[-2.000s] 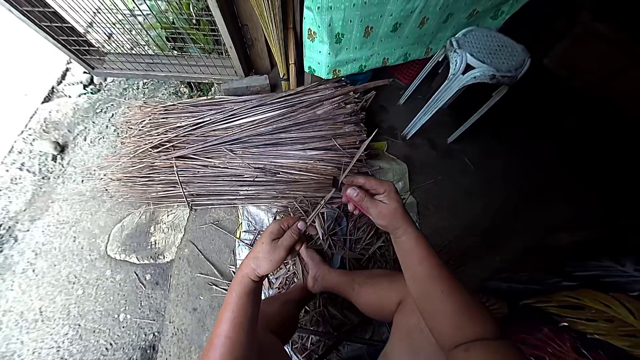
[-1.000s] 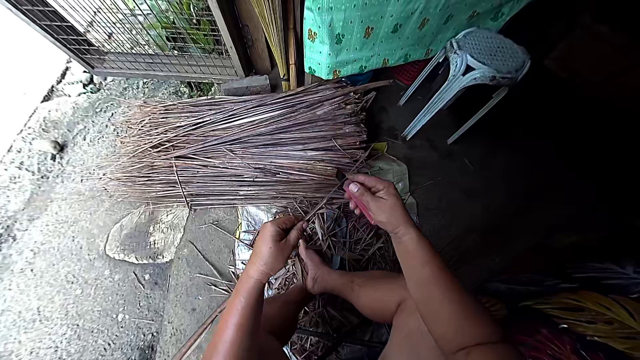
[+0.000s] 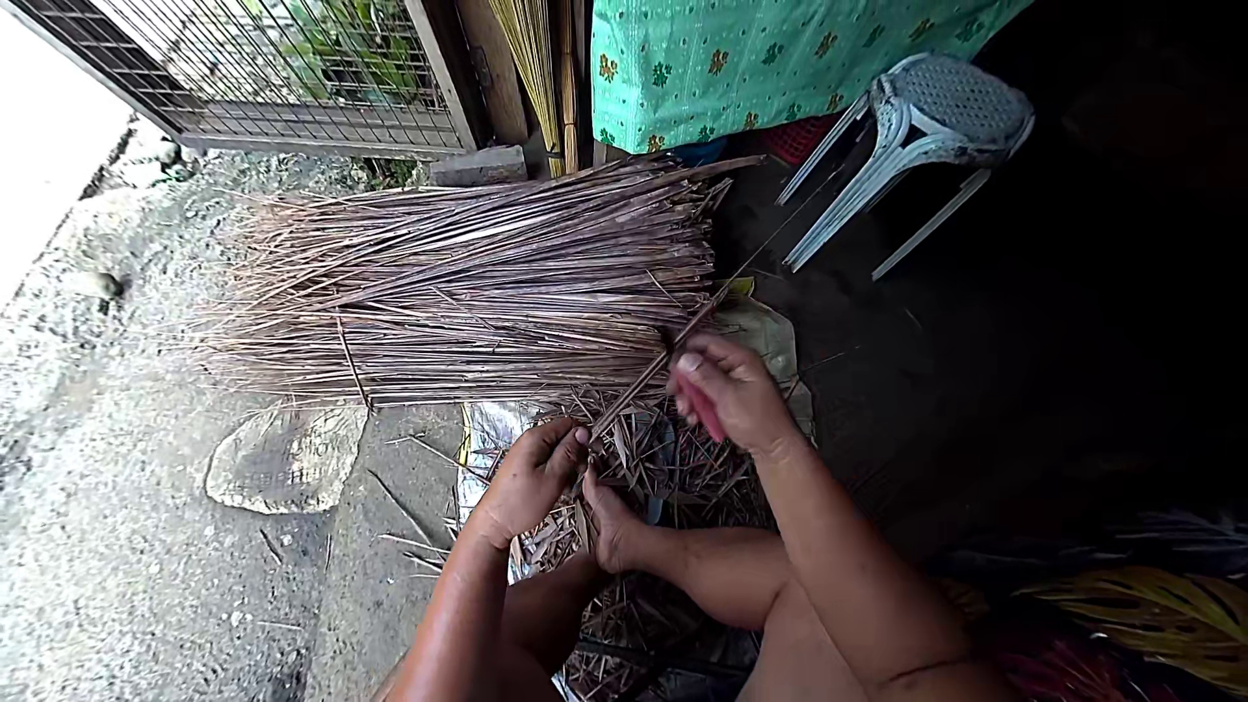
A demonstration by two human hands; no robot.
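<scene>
My left hand pinches the lower end of a long, thin dried leaf strip, which slants up to the right. Against the strip, my right hand is closed around a tool with a red handle, probably a knife; its dark blade shows only faintly beside the strip. Beyond both hands lies a large stack of dried leaf stalks, their thicker ends to the right. Brown leaf scraps lie below my hands and around my bare foot.
A light plastic stool stands at the upper right beside a green patterned cloth. A wire-mesh gate and upright yellowish sticks are at the top. A flat stone slab is set in the ground at left.
The strip between my hands now reaches much farther up to the right than a second ago. My hands have stayed in nearly the same place.
</scene>
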